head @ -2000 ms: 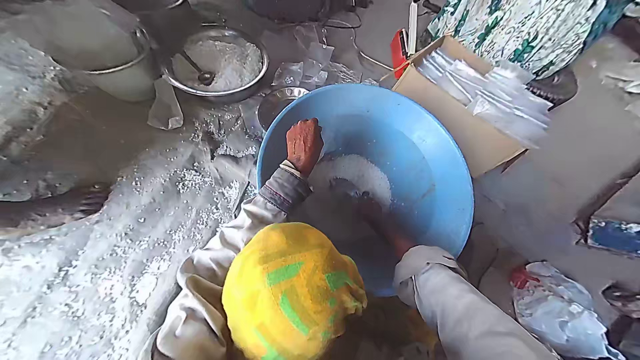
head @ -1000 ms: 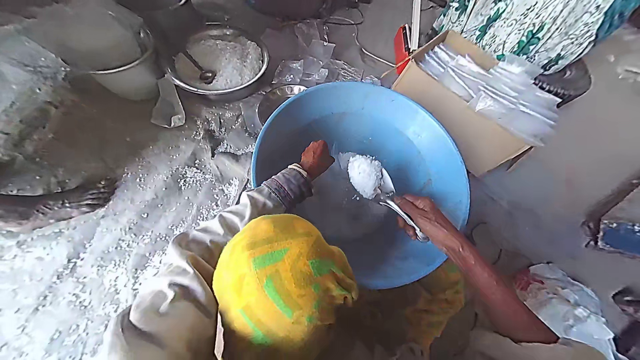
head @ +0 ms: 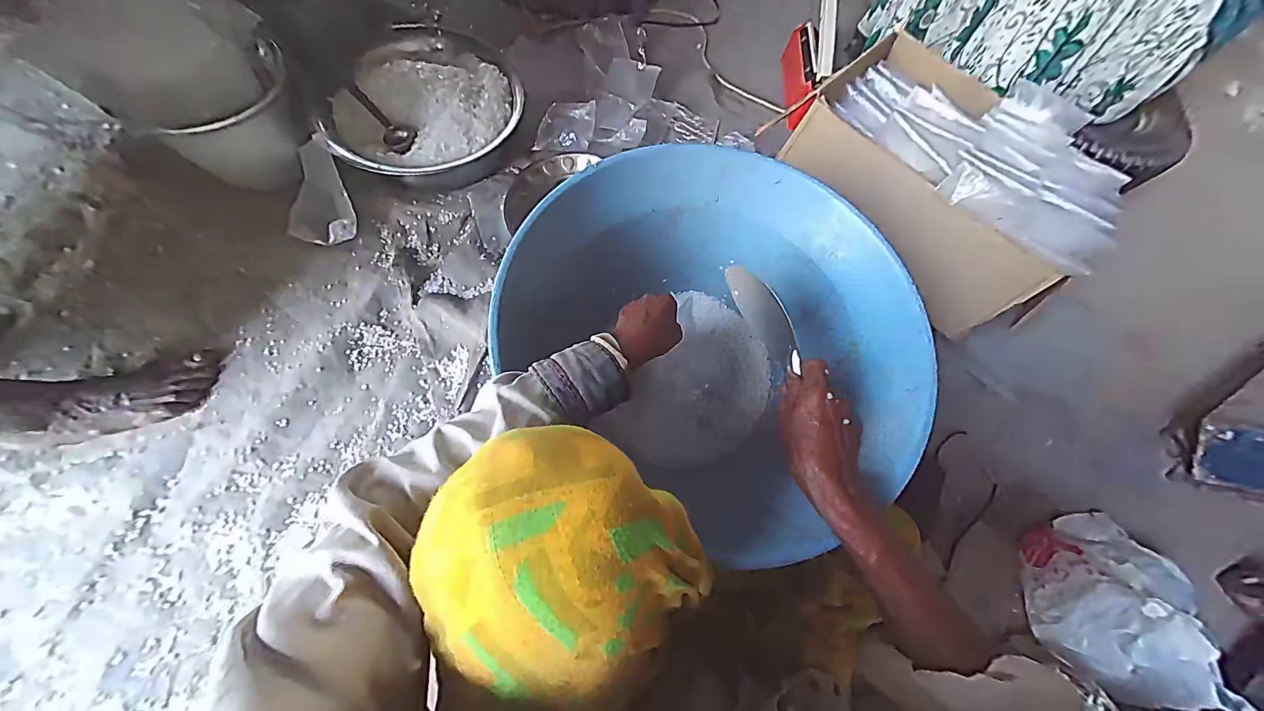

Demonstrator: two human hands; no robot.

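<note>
My right hand (head: 822, 420) grips the short handle of a metal scoop (head: 760, 308) inside a wide blue plastic basin (head: 879, 296). No heap shows on the scoop's blade, which is beside a round mass of white granules (head: 706, 380). My left hand (head: 649, 329) is closed in a fist at the upper left of the granules, inside the basin. Whether it holds something thin, such as a clear bag, cannot be told. A yellow and green cloth wrap (head: 553, 563) covers a rounded form below the basin and hides part of its near rim.
A steel bowl of white material (head: 444, 109) with a ladle (head: 395, 136) stands at the upper left, near a bucket (head: 232, 138). A cardboard box (head: 918, 227) of flat clear packets adjoins the basin. Spilled granules cover the left floor; a plastic bag (head: 1126, 602) lies lower right.
Two seconds ago my right hand was low in the granules. One second ago the scoop carried a white heap; now that heap is gone from it and its blade is tilted. My left hand remains a fist.
</note>
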